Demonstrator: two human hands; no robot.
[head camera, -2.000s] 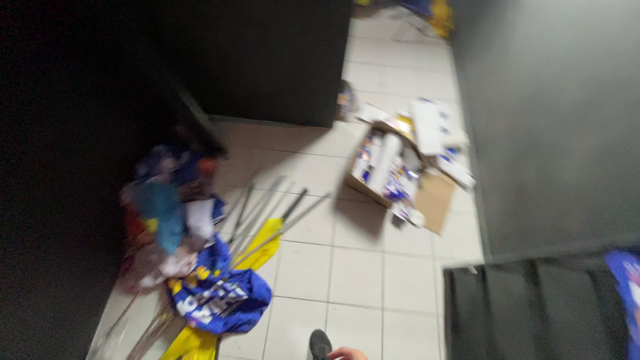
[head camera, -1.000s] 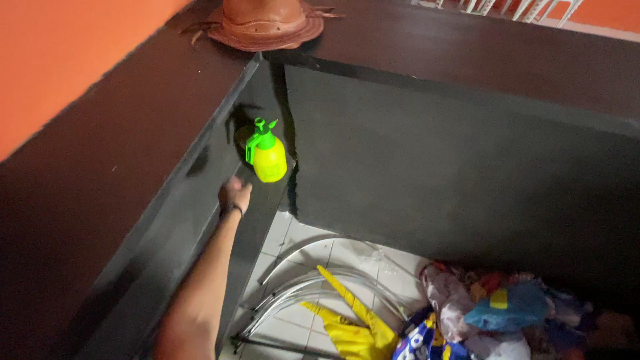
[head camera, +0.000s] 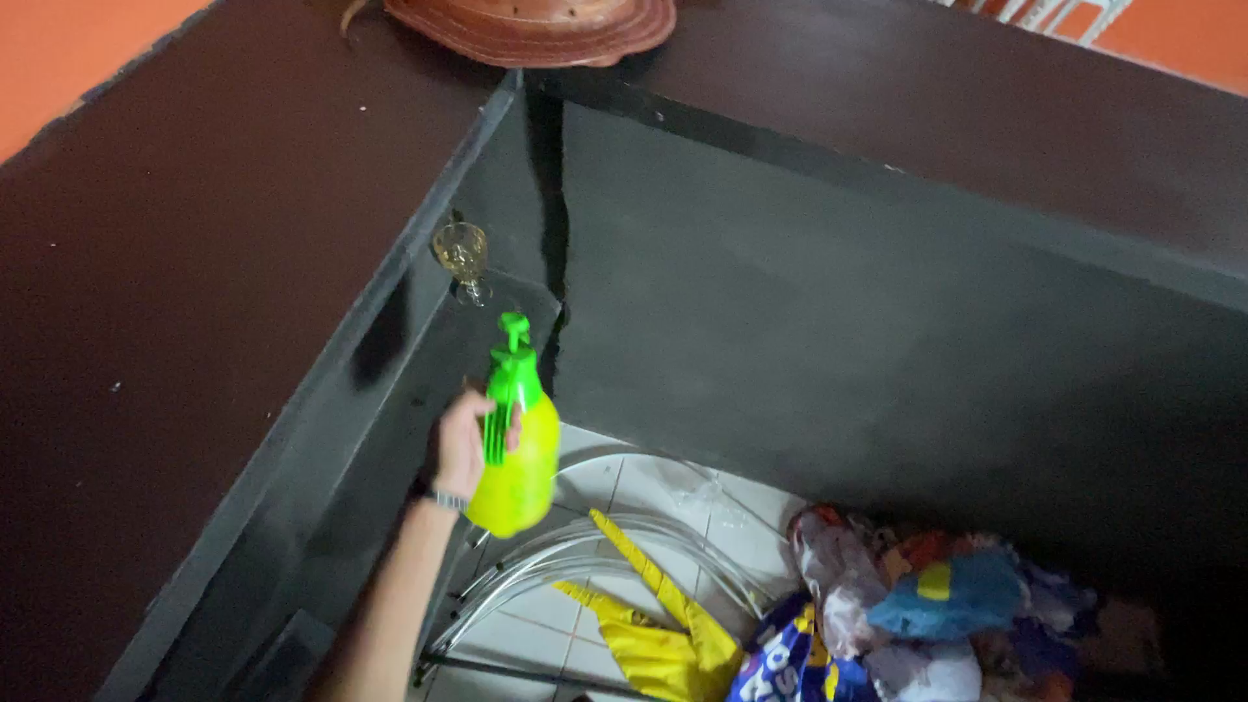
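My left hand (head camera: 466, 444), with a metal-banded watch on its wrist, grips the green handle of a yellow pump spray bottle (head camera: 522, 468). The bottle hangs above the tiled floor, beside the dark shelf below the counter. Behind it, a stemmed drinking glass (head camera: 462, 252) stands on that shelf near the corner. My right hand is out of the frame.
A brown leather hat (head camera: 546, 29) rests on the dark counter top (head camera: 244, 224) at the corner. Bent metal tubes (head camera: 546, 551), yellow fabric (head camera: 673, 639) and a heap of plastic bags (head camera: 946, 595) lie on the floor. A dark panel (head camera: 829, 312) rises at the right.
One second ago my hand was near the spray bottle on the shelf; now it holds the bottle off the shelf, and the glass is in sight. The view has swung far from the first frame.
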